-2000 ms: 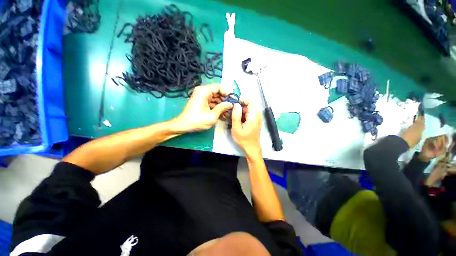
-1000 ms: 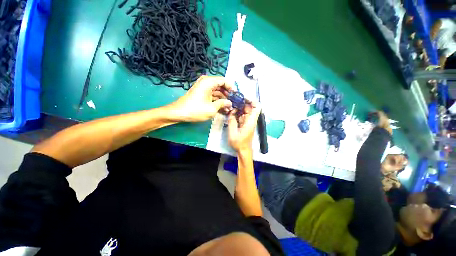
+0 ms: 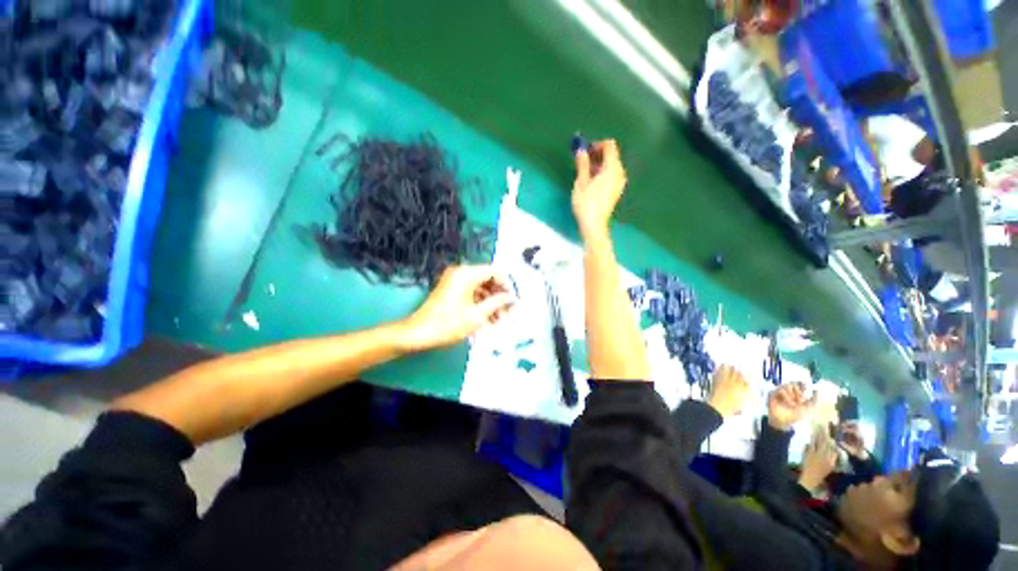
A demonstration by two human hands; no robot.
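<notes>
My right hand (image 3: pixel 599 184) is stretched out over the dark green strip. A small dark unit (image 3: pixel 578 144) shows at its fingertips; its shape is blurred. My left hand (image 3: pixel 460 307) is over the left edge of the white sheet (image 3: pixel 510 363), fingers curled towards the thumb. Whether it holds something small is unclear. A tangled heap of black loops (image 3: pixel 402 212) lies on the green bench beyond my left hand. A hammer-like tool (image 3: pixel 562 351) with a black grip lies on the sheet between my arms.
A blue bin (image 3: pixel 136 223) full of dark bodies stands at left, with a small bunch of loops (image 3: pixel 248 80) beside it. Dark units (image 3: pixel 679 318) are piled right of my forearm. Another person's hand (image 3: pixel 729 390) is close beyond. A lined tray (image 3: pixel 742 123) stands across the strip.
My right hand has left my left hand and reached far forward over the strip with the dark unit. My left hand stays near the sheet's left edge. The view has shifted.
</notes>
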